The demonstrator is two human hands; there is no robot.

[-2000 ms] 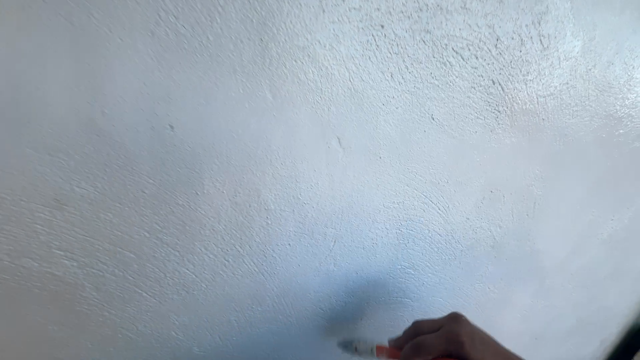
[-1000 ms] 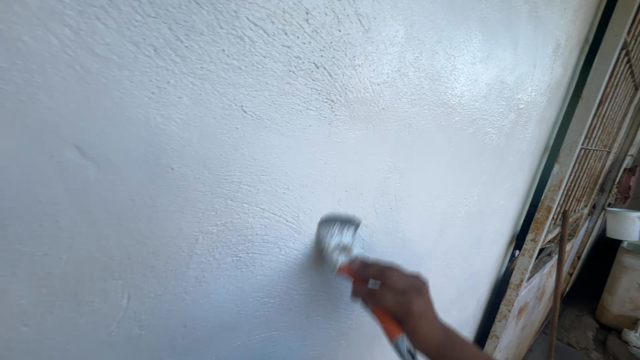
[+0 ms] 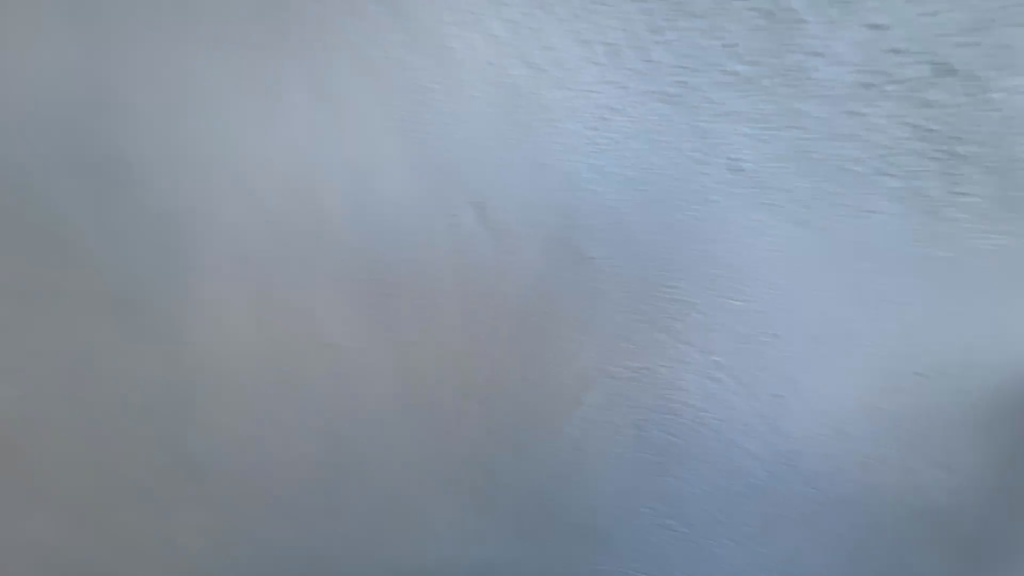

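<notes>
A pale, textured wall (image 3: pixel 720 304) fills the whole head view, blurred by motion. Rough darker marks run across its upper right, and fine brush-like ridges show right of the middle. A dark, soft shadow lies at the right edge, low down. Neither my left hand nor my right hand is visible, and no paintbrush shows in this frame.
The view has swung away, so the hand with the orange-handled paintbrush, seen against the wall one second ago, is out of frame. The metal grille and white bucket at the right have also left view.
</notes>
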